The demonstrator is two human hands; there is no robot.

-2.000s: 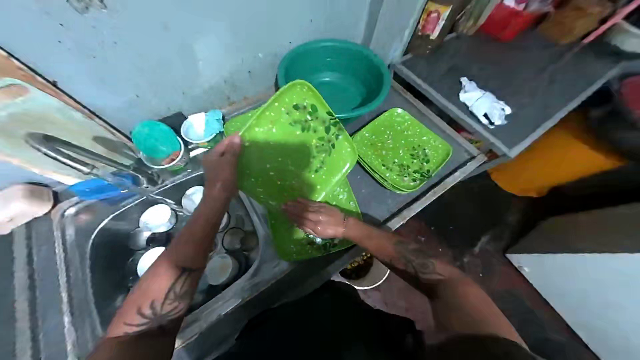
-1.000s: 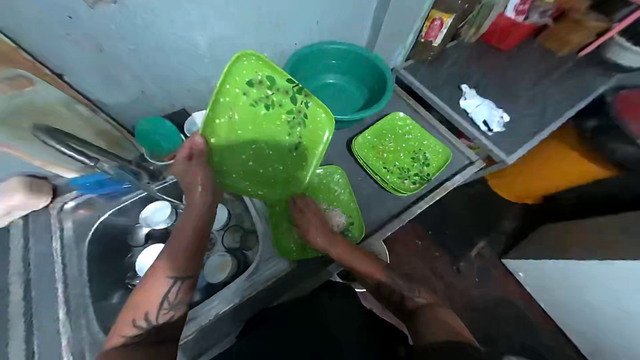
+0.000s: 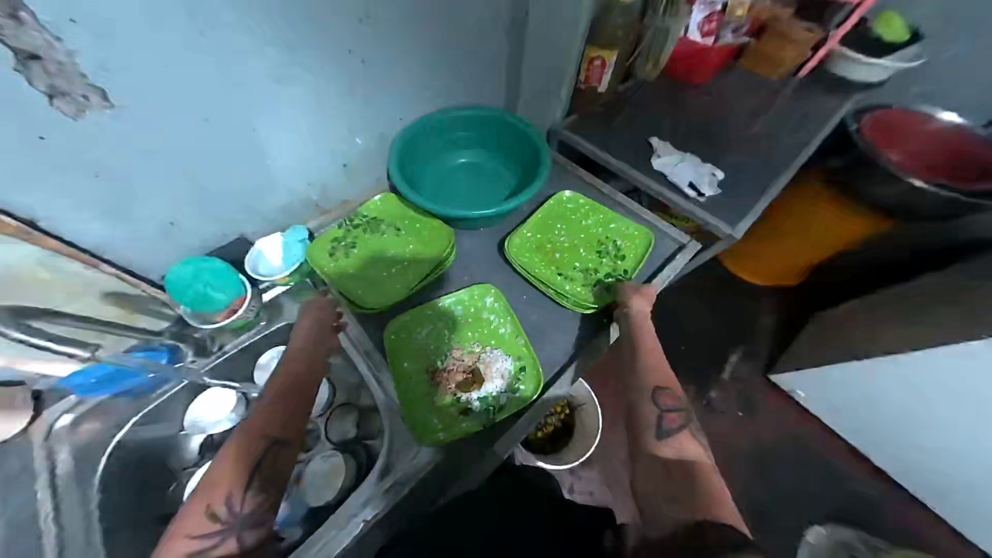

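A green square plate (image 3: 508,314) with wet, crumbly food scraps (image 3: 477,376) lies near the counter's front edge. Behind it to the left is a stack of similar green plates (image 3: 380,248); my left hand (image 3: 319,322) is just off its lower left side, over the sink rim, with loosely bent fingers and nothing visible in it. Another green plate stack (image 3: 581,244) sits on the right. At its near right corner is my right hand (image 3: 635,298), its fingertips touching or very near the plates; whether they grip is unclear.
Behind the plates stands a green basin (image 3: 469,167). The sink (image 3: 112,457) holds several cups, under a metal faucet (image 3: 46,333). Two small tubs stand beside it. Below the counter edge is a white bucket (image 3: 593,426) with scraps. A dark shelf (image 3: 744,132) adjoins at right.
The plate that my left hand held raised is out of it, and that hand is lower, by the left stack. My right hand has moved from the plate with scraps to the right stack.
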